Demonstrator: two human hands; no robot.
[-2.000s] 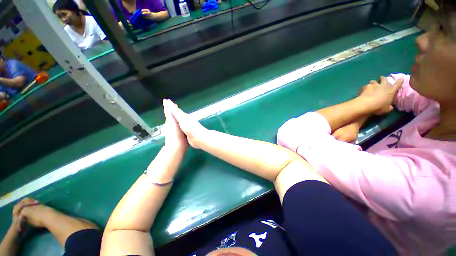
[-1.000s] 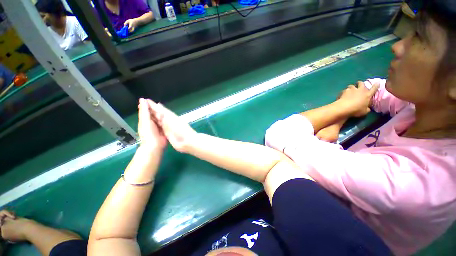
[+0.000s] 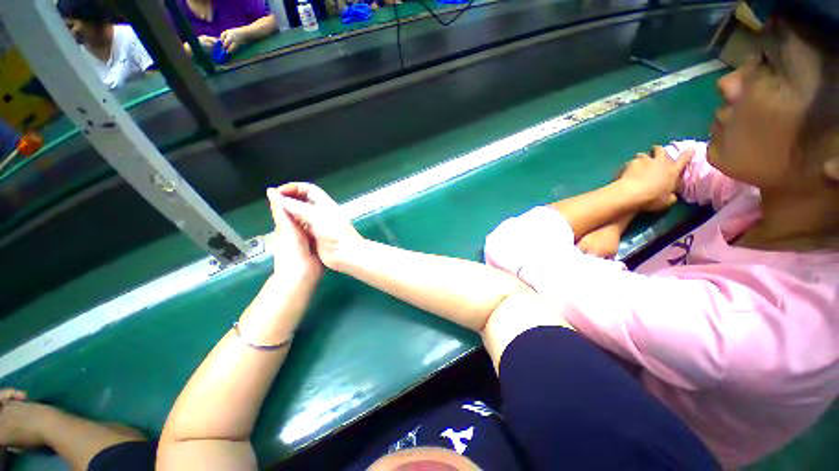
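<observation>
My left hand (image 3: 293, 237) and my right hand (image 3: 324, 224) are pressed together above the green workbench top (image 3: 405, 359), near the bench edge strip (image 3: 460, 177). The palms face each other and the fingertips touch, with the right fingers bent. I see nothing held in either hand; the space between the palms is mostly hidden. A thin bracelet (image 3: 261, 346) is on my left wrist.
An upright post (image 3: 138, 156) rises from the strip at the left. The dark conveyor belt (image 3: 442, 101) lies beyond. A person in pink (image 3: 699, 313) sits close at the right with crossed forearms. Another person's forearm (image 3: 64, 432) is at the lower left. Workers sit across the line.
The fingers of my right hand have bent from nearly straight. The view has shifted, so the post and neighbours stand further left than two seconds ago.
</observation>
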